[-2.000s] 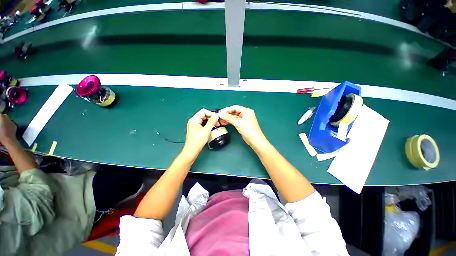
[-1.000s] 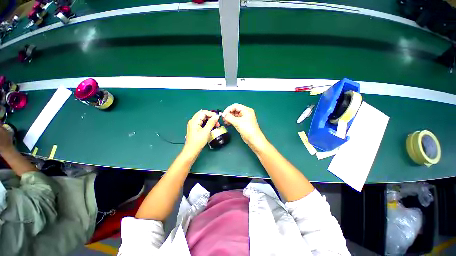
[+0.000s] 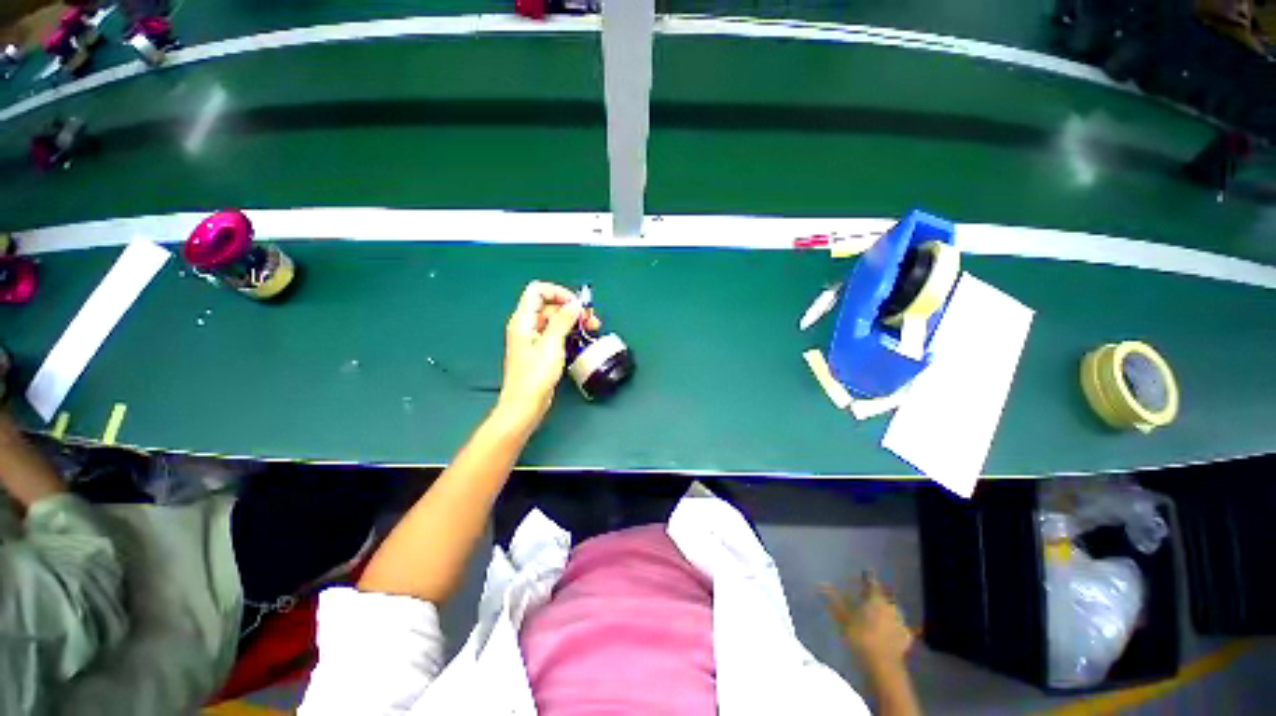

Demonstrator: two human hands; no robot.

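A motor assembly (image 3: 602,367) lies on the green bench in front of me, its black rounded end to the right and a tan band around its body. My left hand (image 3: 539,336) is at its upper left, fingertips pinched on the lead wires (image 3: 586,299); a small pale-blue bit shows at the fingertips. A thin dark lead runs left from under the hand. My right hand (image 3: 870,616) is off the bench, low at the right below its front edge, slightly blurred, with fingers apart and nothing seen in it.
A second assembly with magenta ring (image 3: 221,239) stands at left by a white strip (image 3: 98,329). At right are a blue tape dispenser (image 3: 882,315), white sheet (image 3: 966,385) and tape roll (image 3: 1129,386). A grey post (image 3: 627,126) rises behind. A co-worker's sleeve (image 3: 70,588) is at lower left.
My right hand has left the lead wires and moved down and right, off the bench. My left hand stays at the assembly. The whole view has shifted slightly.
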